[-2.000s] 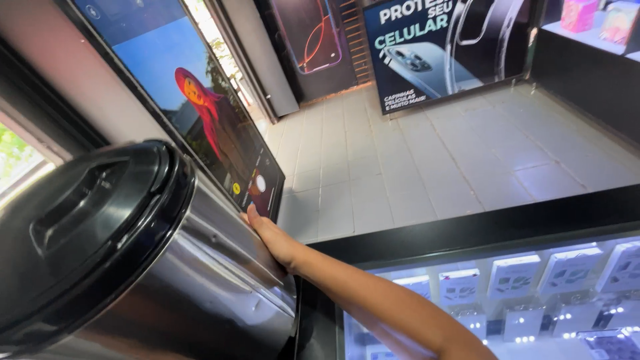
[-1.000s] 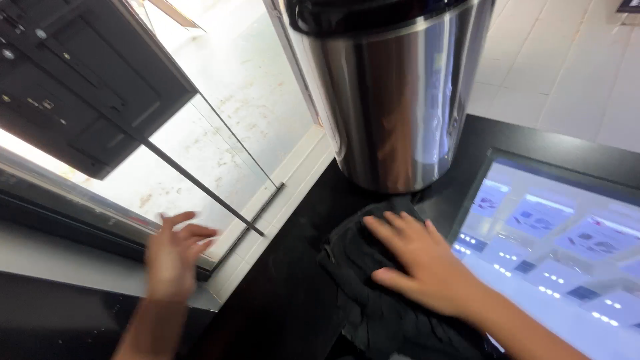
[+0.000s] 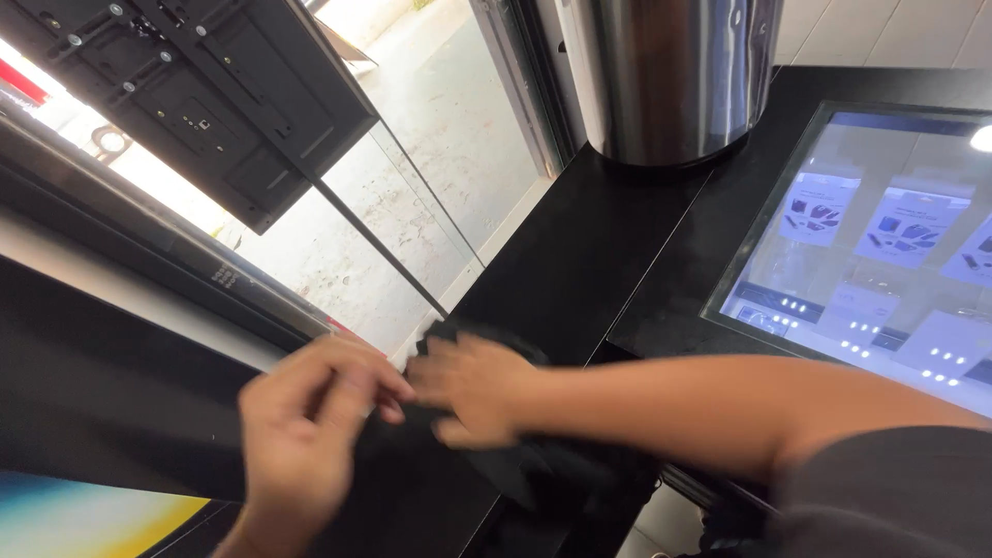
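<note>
My right hand lies flat with spread fingers on a dark cloth, pressing it on the black countertop near the window edge. The cloth is blurred and partly hidden under the hand and forearm. My left hand is raised beside it at the lower left, fingers curled loosely, with nothing visible in it. A shiny metal container stands on the counter at the top centre, its upper part out of view.
A lit glass display with packaged accessories is set in the counter at right. Beyond the counter's left edge are a glass pane and the black back panel of a mounted screen. A dark frame runs along the left.
The view has swung away from the shop floor. My right hand has left the metal container and, with the cloth, has moved along the counter away from it. My left hand has come close to the right.
</note>
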